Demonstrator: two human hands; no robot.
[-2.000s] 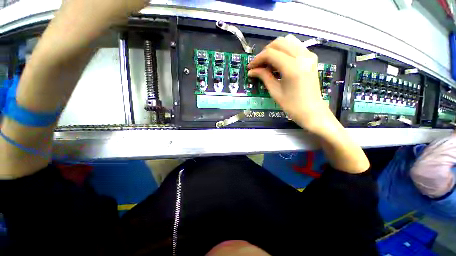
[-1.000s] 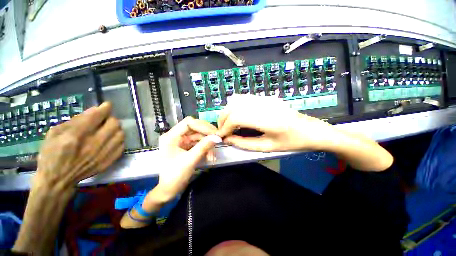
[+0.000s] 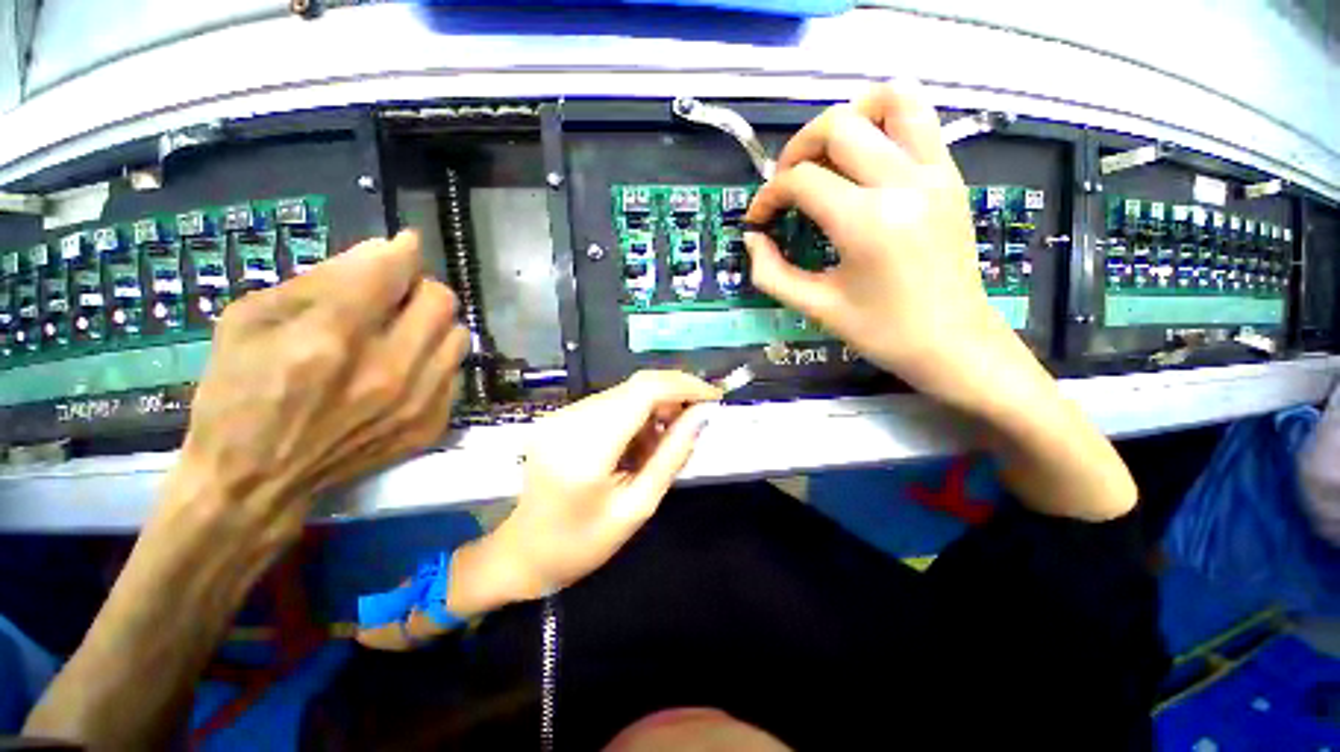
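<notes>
The circuit board panel [image 3: 691,326] lies in a black solder pallet [image 3: 595,316] in front of me. My right hand [image 3: 882,243] is over the middle of the panel, hiding several boards. Its thumb and index fingertips pinch a small dark component [image 3: 753,226] at a board; its shape is mostly hidden. My left hand [image 3: 603,470], with a bright blue wrist strap [image 3: 419,595], is over the near rail, left of the right hand. Its thumb and index finger are close together beside a near pallet clip [image 3: 738,378]; whether they hold anything is unclear.
Another person's hand [image 3: 323,375] is a loose fist over the left pallet's panel [image 3: 132,367] and the rail. A conveyor rail [image 3: 911,448] runs along the near edge. Another panel [image 3: 1198,306] lies right. A blue parts bin [image 3: 632,21] is cut off above.
My hands were together over the near rail; now my right hand is up at the boards, my left still low. The other person's hand shows further right. The view has shifted, cutting off the bin.
</notes>
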